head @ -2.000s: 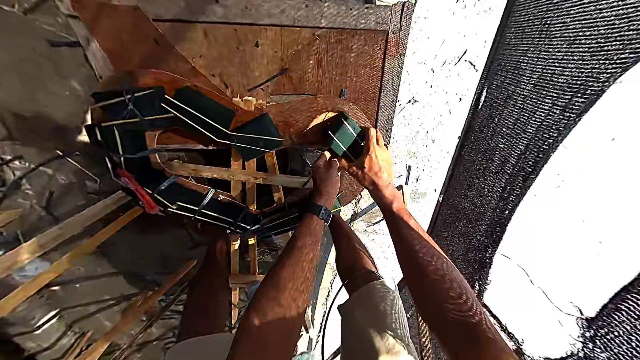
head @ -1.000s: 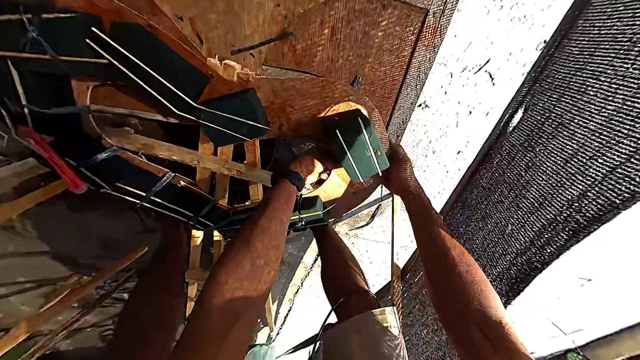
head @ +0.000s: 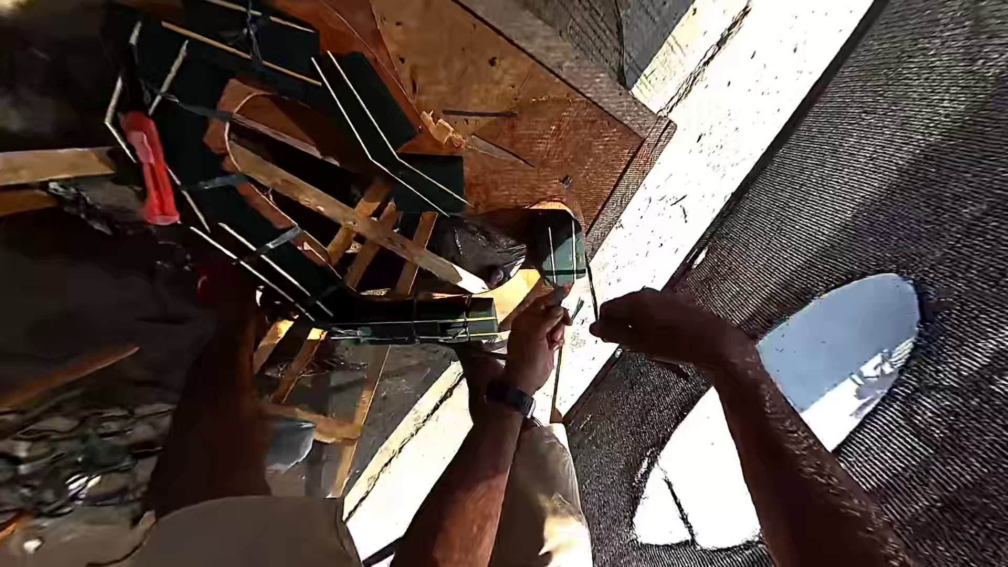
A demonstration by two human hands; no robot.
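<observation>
A curved plywood form [head: 538, 118] lies below me, with dark green blocks [head: 402, 319] set around its loop and thin pale strips running over them. A separate dark green block [head: 561, 250] with two pale strips stands at the form's right end. My left hand [head: 537, 335], with a watch on the wrist, is closed just below that block, around what looks like a tool's handle or a strap end; I cannot tell which. My right hand [head: 639, 319] is right of it, fingers curled at the lower end of a thin dark strap [head: 592, 287] that runs down past the block.
A red-handled tool [head: 151, 169] lies on the form's left side. Wooden slats [head: 354, 216] cross beneath the loop. A white ledge [head: 701, 150] runs diagonally beside dark mesh netting [head: 898, 142] on the right, which has a large oval opening. Wood scraps and debris lie at lower left.
Both hands have come away from the sides of the end block to below it, and a thin strap now runs from the block's side to my right hand. The view has turned and moved closer.
</observation>
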